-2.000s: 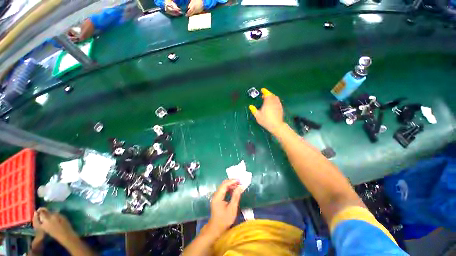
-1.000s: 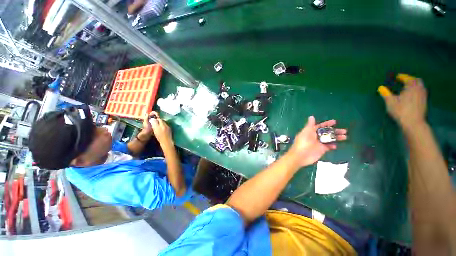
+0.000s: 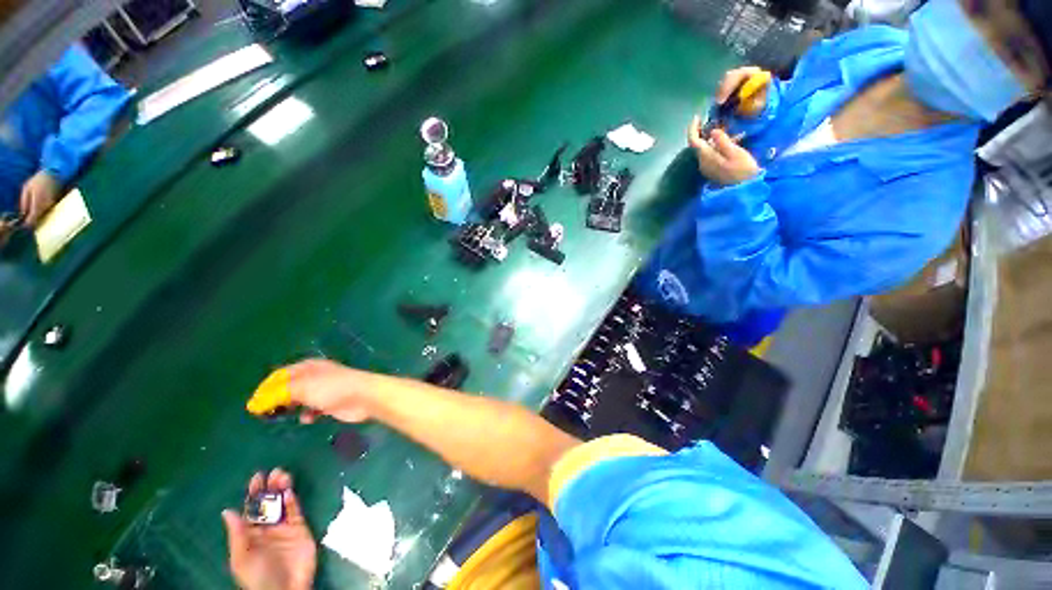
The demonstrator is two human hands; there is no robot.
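My left hand is palm up at the lower left, with a small square silver-rimmed device body resting on its fingers. My right hand is above and to the right of it, back of the hand up, yellow finger cots close together. Something dark shows under its fingers, but whether they grip it is unclear. A torn white wipe lies on the green bench right of my left hand. A thin dark square piece lies between the wipe and my right hand.
A light blue bottle stands beside heaped black binder clips. Another device body lies far left. A black tray of clips is below the bench edge. A person in a blue smock works at upper right; another sits upper left.
The view has swung to the right. The device body was on the bench near my right hand two seconds ago and is now on my left hand. My right hand's fingertips have come closer together.
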